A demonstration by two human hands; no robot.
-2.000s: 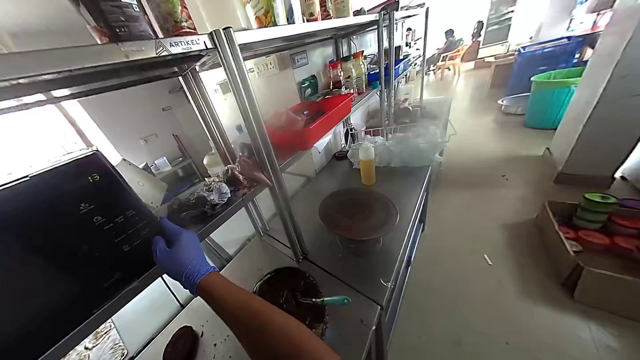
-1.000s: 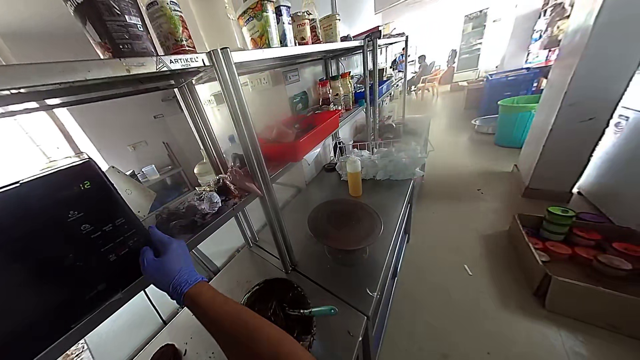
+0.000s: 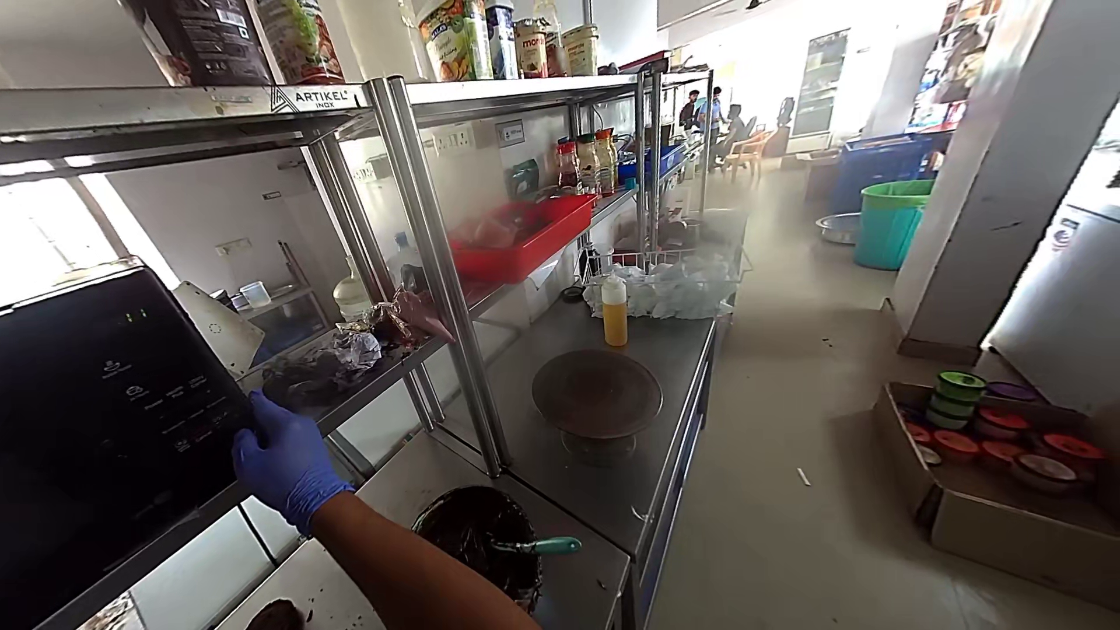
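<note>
My right hand (image 3: 284, 459), in a blue glove, lies against the right edge of a black microwave oven (image 3: 79, 437) with a lit display, at the left on a steel shelf. Its fingers are partly hidden at the oven's edge, so whether they grip it does not show. My left hand is out of view. Below the forearm stands a bowl (image 3: 477, 534) coated with dark chocolate-like mix, a teal-handled utensil (image 3: 556, 546) resting in it. A brown round turntable (image 3: 597, 394) and a squeeze bottle of yellow liquid (image 3: 615, 315) stand on the steel counter.
Crumpled foil (image 3: 354, 350) lies on the shelf beside the oven. A red tray (image 3: 525, 241) juts over the counter, with a wire basket of plastic bags (image 3: 674, 284) beyond. On the floor are a cardboard box of lidded tubs (image 3: 1006, 525) and a teal bin (image 3: 891, 227). People are far off.
The number on the oven's display has counted down. My right hand has stayed at the oven's right edge. The view has shifted somewhat.
</note>
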